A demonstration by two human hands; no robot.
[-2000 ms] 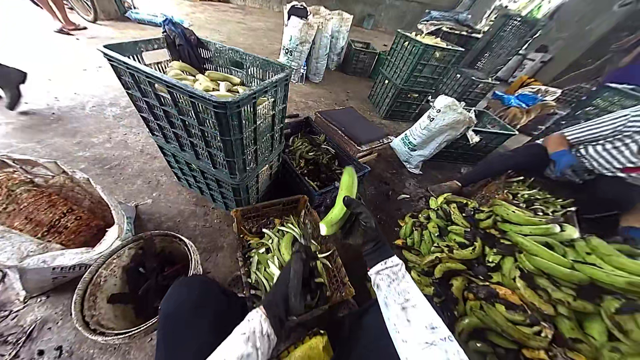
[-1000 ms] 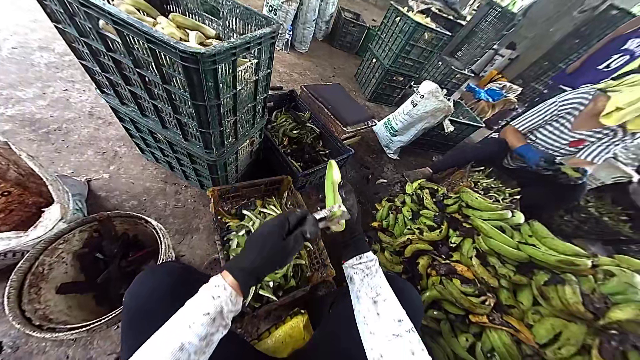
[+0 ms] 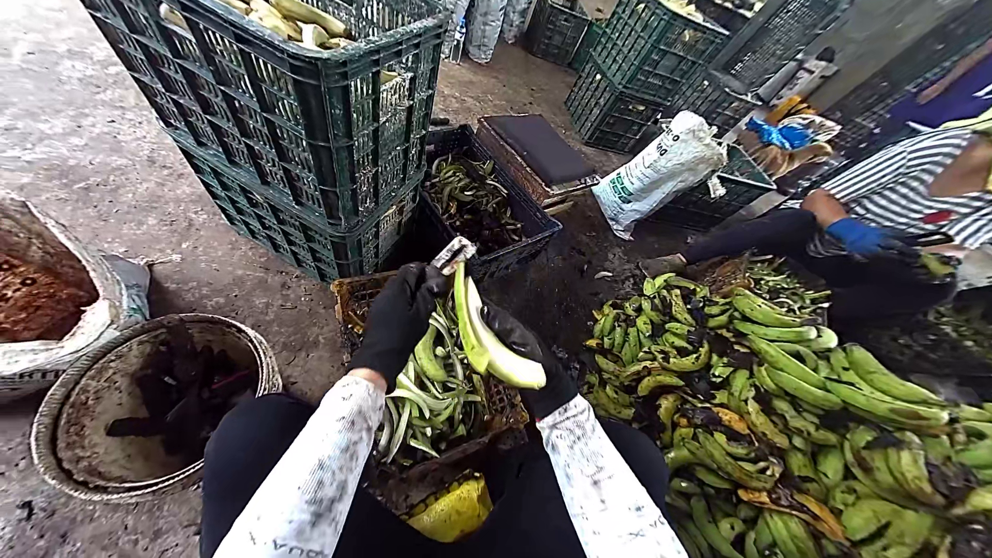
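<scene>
My left hand (image 3: 399, 314), in a black glove, grips a peeling tool (image 3: 454, 254) whose pale head touches the upper end of a green plantain (image 3: 488, 337). The plantain is held by my right hand (image 3: 527, 349), also black-gloved; much of its pale flesh shows, with green peel along the left side. Below both hands lies a brown crate (image 3: 508, 407) filled with strips of green peel (image 3: 426, 387). The large pile of green plantains (image 3: 783, 418), some blackened or yellowed, is to the right of my right hand. My fingers hide the tool's handle.
Stacked green crates (image 3: 325, 139) hold peeled plantains at upper left. A dark crate of peels (image 3: 535, 240) stands ahead, beside a flat dark-topped box (image 3: 535, 151). A round tub (image 3: 58, 434) and an open sack (image 3: 116, 298) are left; a white sack (image 3: 659, 170) and a co-worker (image 3: 891, 194) are right.
Two seconds ago the plantain stood upright with its green peel on; now pale flesh shows and it tilts down toward my right palm. My left hand has risen from the crate to the plantain.
</scene>
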